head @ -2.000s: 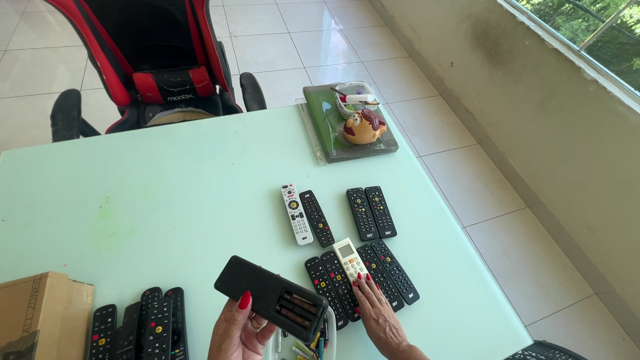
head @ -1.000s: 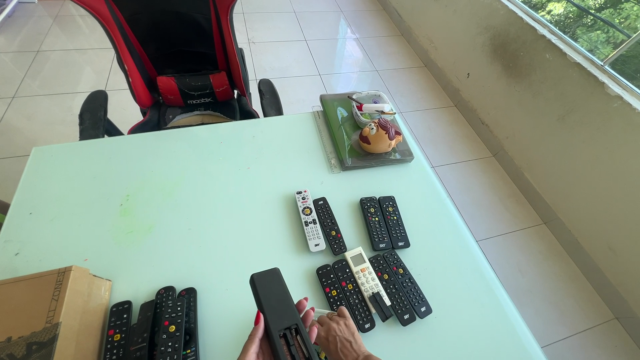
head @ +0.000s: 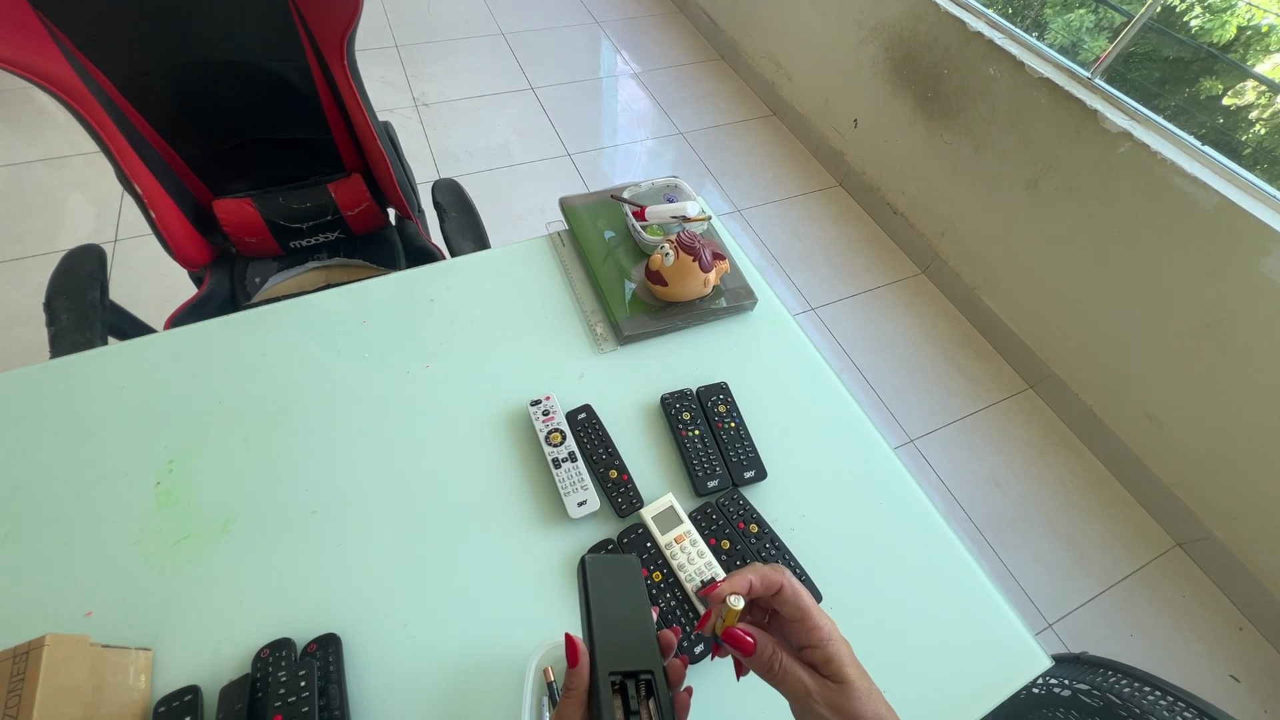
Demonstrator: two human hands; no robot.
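My left hand [head: 573,672] grips a black remote control [head: 622,625], its back up and its battery compartment uncovered at the near end. Just right of it, my right hand [head: 785,635] pinches a gold-coloured battery [head: 731,611] between thumb and fingers. Behind my hands lie a white air-conditioner remote [head: 680,540] with a small screen and several black remotes [head: 765,540]. Farther back are a white remote [head: 562,455] beside a black one [head: 604,460], and a black pair [head: 712,438]. A plastic container [head: 540,680] with batteries sits partly hidden at the left hand.
A cardboard box [head: 75,675] and more black remotes [head: 290,680] stand at the near left. At the far edge, a green book-like slab [head: 600,235] carries a cartoon-head figurine [head: 685,268] and a small tub [head: 640,235]. A red-and-black chair [head: 300,225] stands beyond the table.
My right hand has come off the white air-conditioner remote, moved to the held remote's compartment, and is now to its right with a battery. The held remote has turned more upright in view.
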